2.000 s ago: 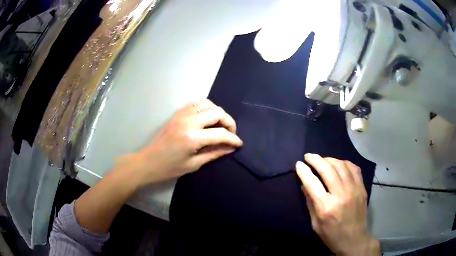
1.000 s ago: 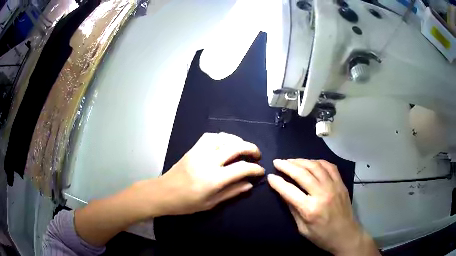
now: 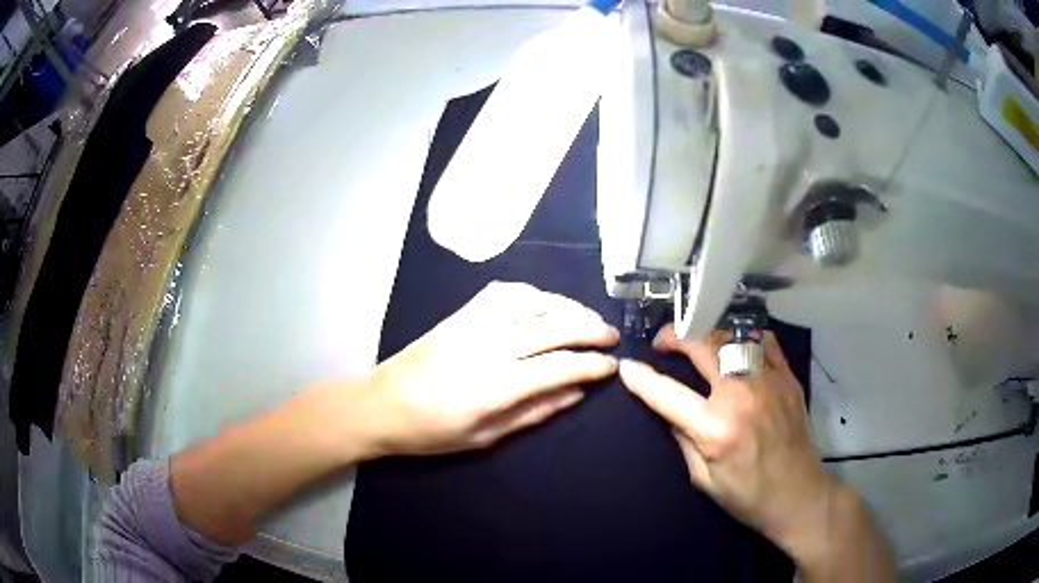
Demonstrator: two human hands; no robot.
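The dark garment panel lies flat under the white sewing machine head. A pale stitch line shows on it left of the head. My left hand lies flat on the panel, fingertips just left of the presser foot. My right hand presses the cloth right of and below the foot, partly behind the lower pale knob. The fingertips of both hands nearly meet in front of the foot. The pocket edge cannot be made out under my hands.
A plastic-wrapped brown board with black cloth on it lies along the left. The pale machine table curves around the work. A tension knob sticks out of the machine head. A white box with a yellow mark is at the top right.
The panel has shifted left under the head, and its top part now lies farther up beside the machine. Both hands have moved in close to the presser foot, fingertips together.
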